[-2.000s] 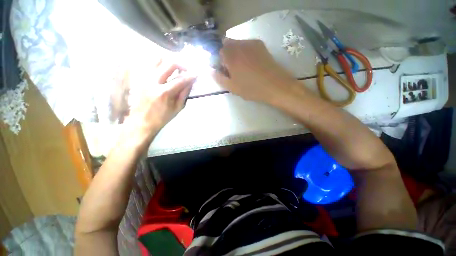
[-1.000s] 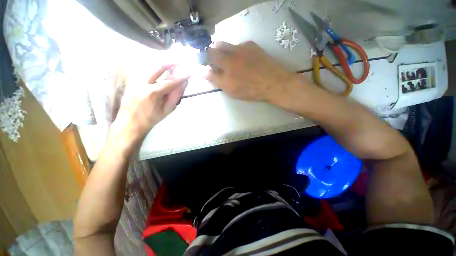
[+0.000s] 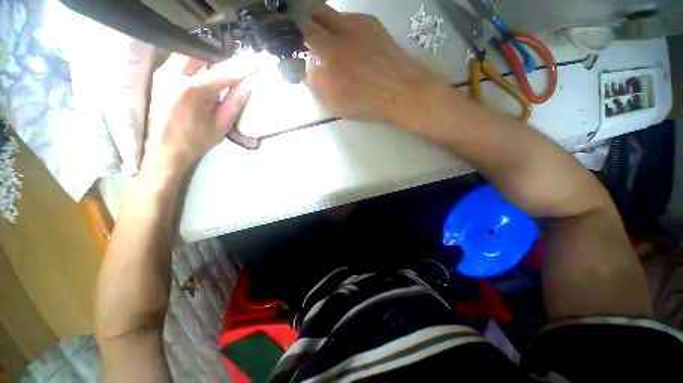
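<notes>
The white floral fabric lies at the left, washed out by the lamp's glare. My left hand is on it left of the needle, thumb and fingers pinched at its edge; the fingertips are partly lost in glare. My right hand is just right of the dark presser foot area, fingers bent beside the machine head. A small white trim shows between its fingers and the foot; whether it is held cannot be told. A short tan curved strip lies below my left fingers.
White trims lie on the machine bed. Red-orange scissors and yellow-handled scissors lie right of my right hand. A parts tray is at the right end. Below are a blue stool and red containers.
The view has shifted, moving the bed and scissors up in the picture. My left fingers are farther from the right hand, the right hand is higher beside the machine head, and the tan strip now shows.
</notes>
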